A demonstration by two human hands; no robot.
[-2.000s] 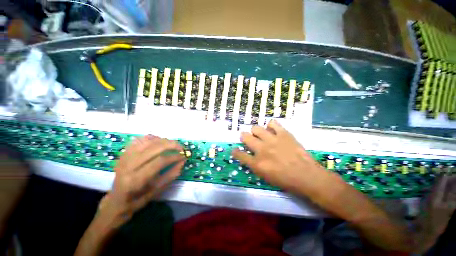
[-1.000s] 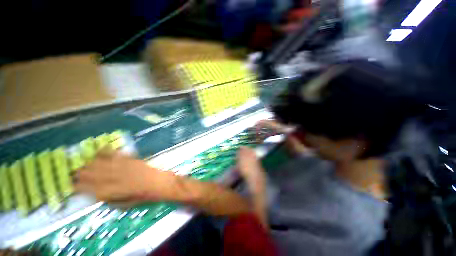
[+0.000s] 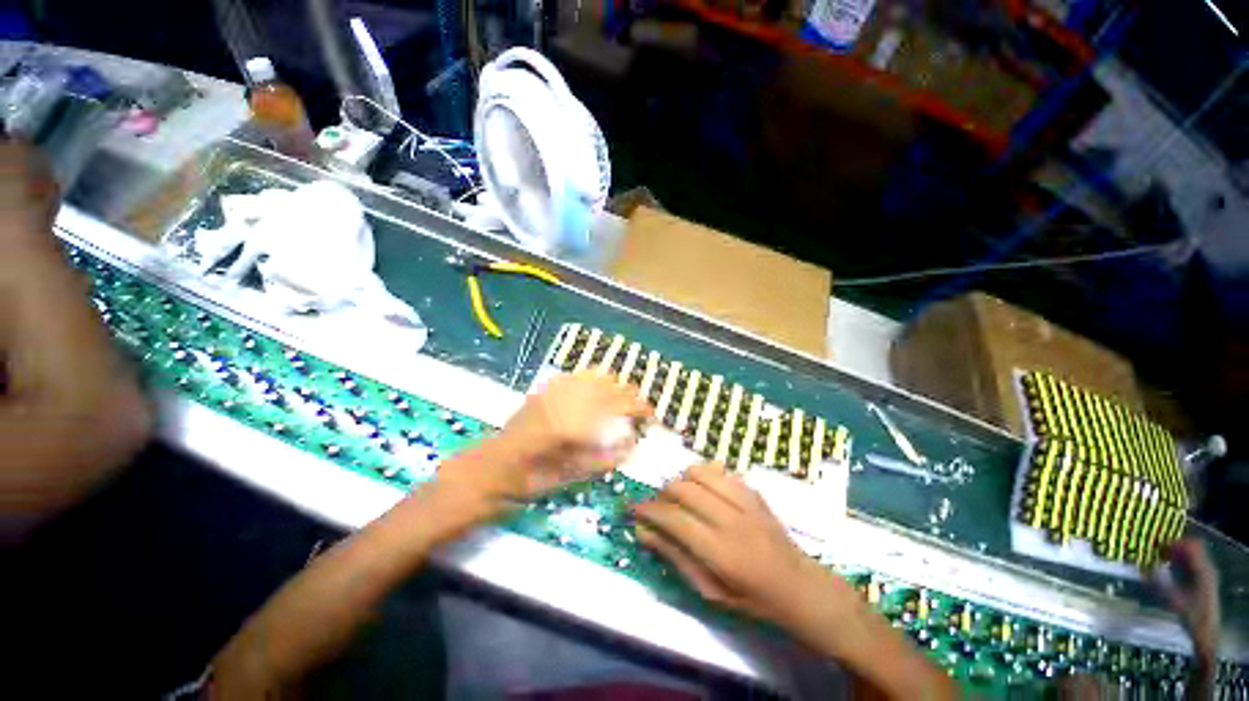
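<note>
Rows of small yellow-and-black components [image 3: 740, 427] stand on a white sheet [image 3: 822, 508] on the green bench. My left hand [image 3: 582, 427] reaches over the left end of the rows, fingers bent at their lower edge. Whether it grips a component is not clear. My right hand [image 3: 715, 527] is over the long green circuit board [image 3: 329, 418], just below the sheet, fingers curled down. Its fingertips are blurred and I cannot tell if they hold anything. The board is crowded with small parts, with yellow ones to the right of my right hand.
Yellow-handled cutters [image 3: 486, 295] lie open behind the sheet, left of it a white crumpled heap [image 3: 301, 247]. A larger yellow-black stack [image 3: 1096, 473] is at right, near another person's hand [image 3: 1194, 603]. Another person's blurred arm [image 3: 55, 356] is at far left. A fan [image 3: 541, 151] and boxes stand behind.
The view swung right, then back left, now showing the fan. Compared with two seconds ago, my left hand has moved from the board to the component rows. My right hand remains over the board.
</note>
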